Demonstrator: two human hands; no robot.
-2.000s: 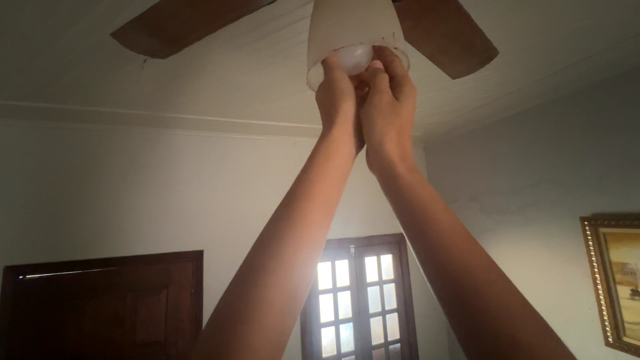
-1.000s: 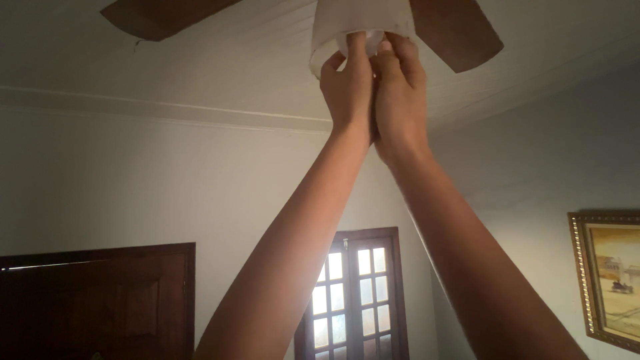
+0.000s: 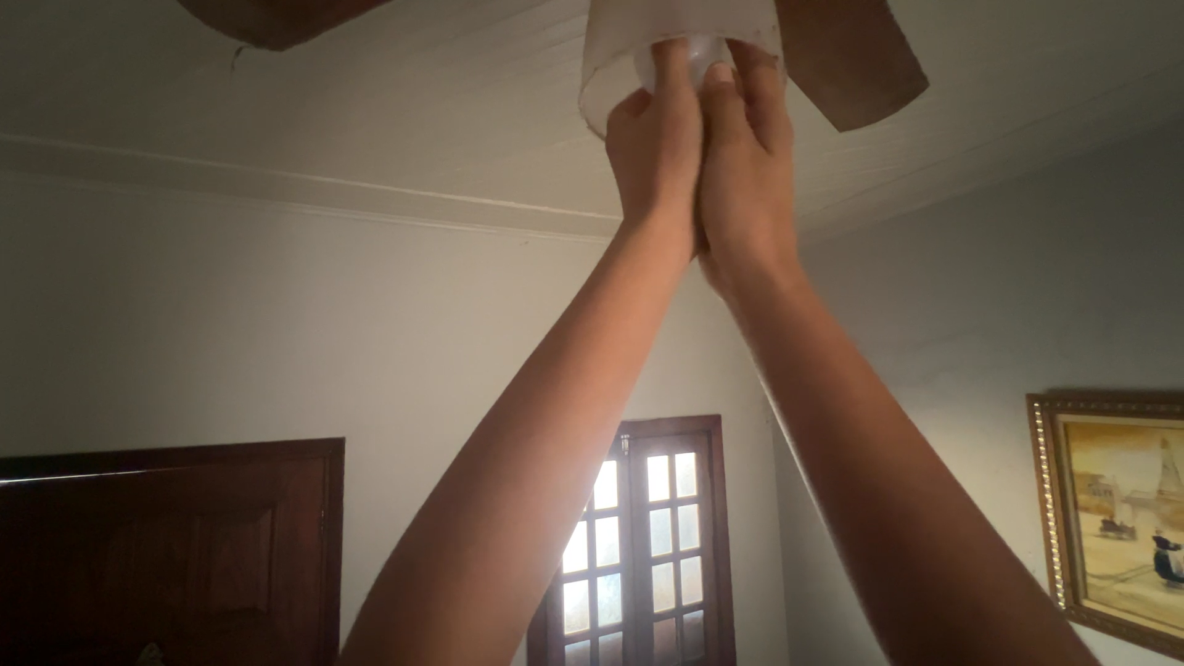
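Note:
Both of my arms reach up to a frosted glass lampshade [image 3: 684, 20] under a ceiling fan. Inside its open bottom a white light bulb [image 3: 705, 54] shows between my fingers. My left hand [image 3: 659, 139] has its fingers up inside the rim, on the left side of the bulb. My right hand [image 3: 751, 153] grips the bulb from the right, its thumb against the bulb's lower part. The two hands touch along their palms and wrists. The upper part of the bulb and any socket are hidden by the shade.
Dark wooden fan blades [image 3: 856, 65] extend on both sides of the shade, close to my hands. Lower down are a wooden door [image 3: 176, 555] at left, a paned window [image 3: 673, 527] in the middle and a gilt-framed painting [image 3: 1050, 499] on the right wall.
My hands remain at the lampshade, with their fingers shifted around the bulb. Less of the bulb shows than two seconds ago. The view has moved slightly.

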